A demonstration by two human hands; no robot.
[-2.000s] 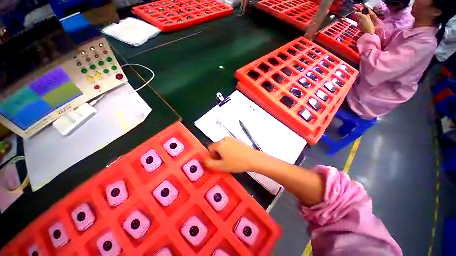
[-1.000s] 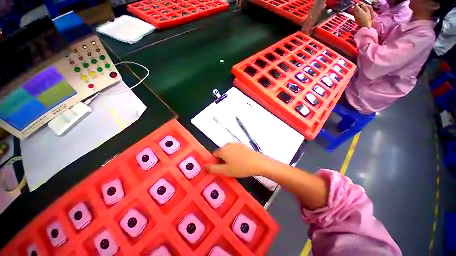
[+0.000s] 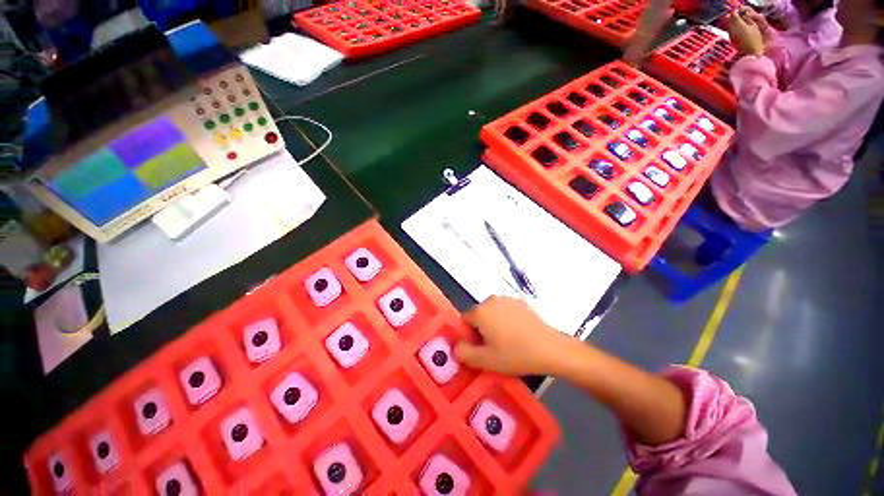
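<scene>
My right hand (image 3: 506,337) is bent over the right edge of the near foam tray (image 3: 373,363). Its fingertips are at the right side of a smartwatch unit (image 3: 439,358) lying pink back up in its pocket. The fingertips are partly hidden, so I cannot tell if they grip it. Other pink units with round black centres, such as one at the top corner (image 3: 363,263), lie in the tray's pockets. My left hand is not in view.
The clipboard's record sheet (image 3: 460,232) and dark pen (image 3: 509,259) lie beyond the tray. A second foam tray (image 3: 562,189) is behind them. The tester (image 3: 126,165) and white block (image 3: 191,210) are at left. A person in pink (image 3: 795,145) sits right.
My right hand has moved one pocket nearer along the tray's right side, from one watch to the following one. The whole view has shifted, with things appearing further right.
</scene>
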